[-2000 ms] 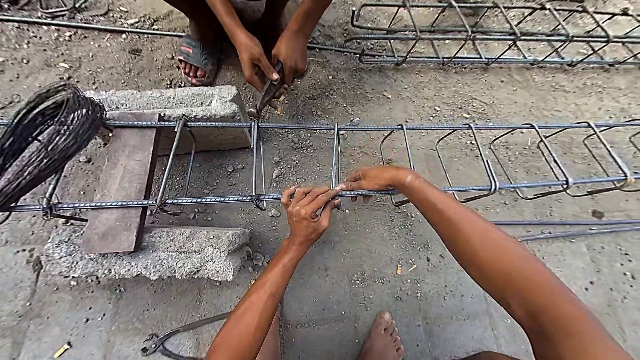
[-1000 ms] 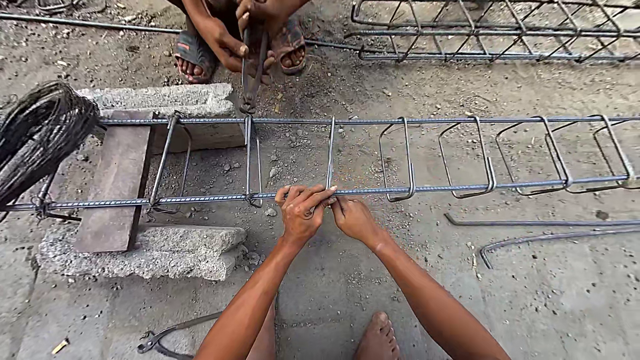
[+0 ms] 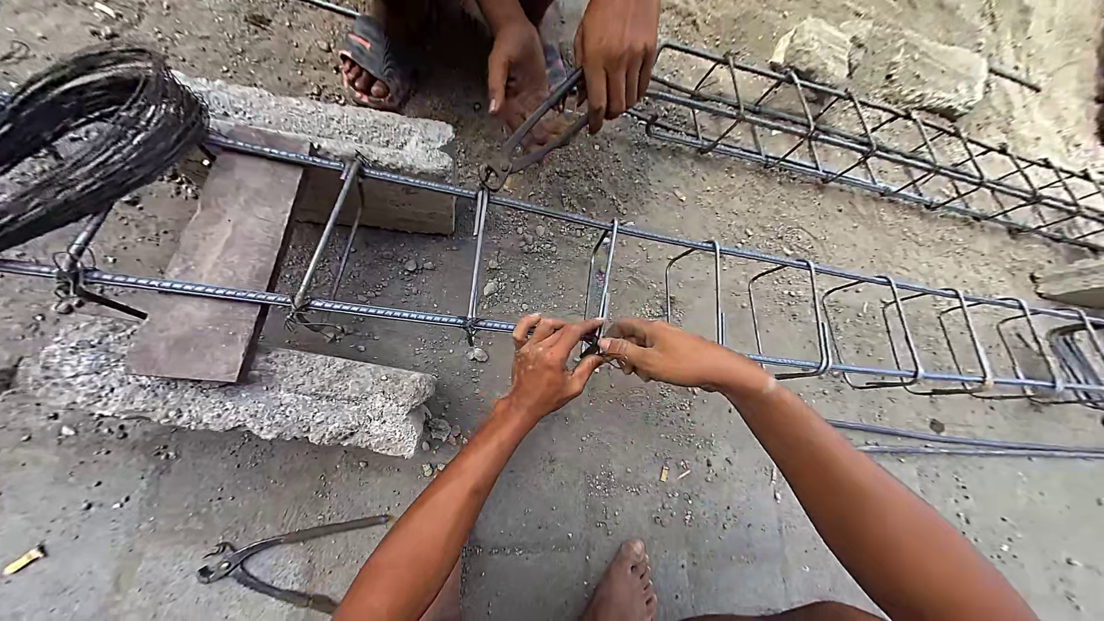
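Observation:
My left hand (image 3: pixel 552 362) grips the near ribbed steel bar (image 3: pixel 388 312) of a rebar cage, where a bent stirrup (image 3: pixel 608 272) crosses it. Close against it on the right, my right hand (image 3: pixel 660 352) pinches at the same joint; a dark bit of what looks like tie wire shows between the fingers. More stirrups (image 3: pixel 815 315) hang along the bars to the right. Across the cage, a co-worker's hand (image 3: pixel 617 65) holds pincers (image 3: pixel 535 129), their jaws at the far bar by another stirrup. A second pair of pincers (image 3: pixel 233 561) lies spread on the ground at lower left.
A coil of black wire (image 3: pixel 95 138) sits over the cage's left end. A flat board (image 3: pixel 216 259) bridges two rough concrete blocks (image 3: pixel 362 401) under the bars. Another rebar cage (image 3: pixel 871 147) lies at upper right beside broken concrete chunks (image 3: pixel 923 73). Loose rods (image 3: pixel 975 444) lie at right.
My right hand, below the bar a second ago, is now up at the joint beside my left. The co-worker's pincers, upright before, now slant to the far bar with their handles apart. The view has shifted.

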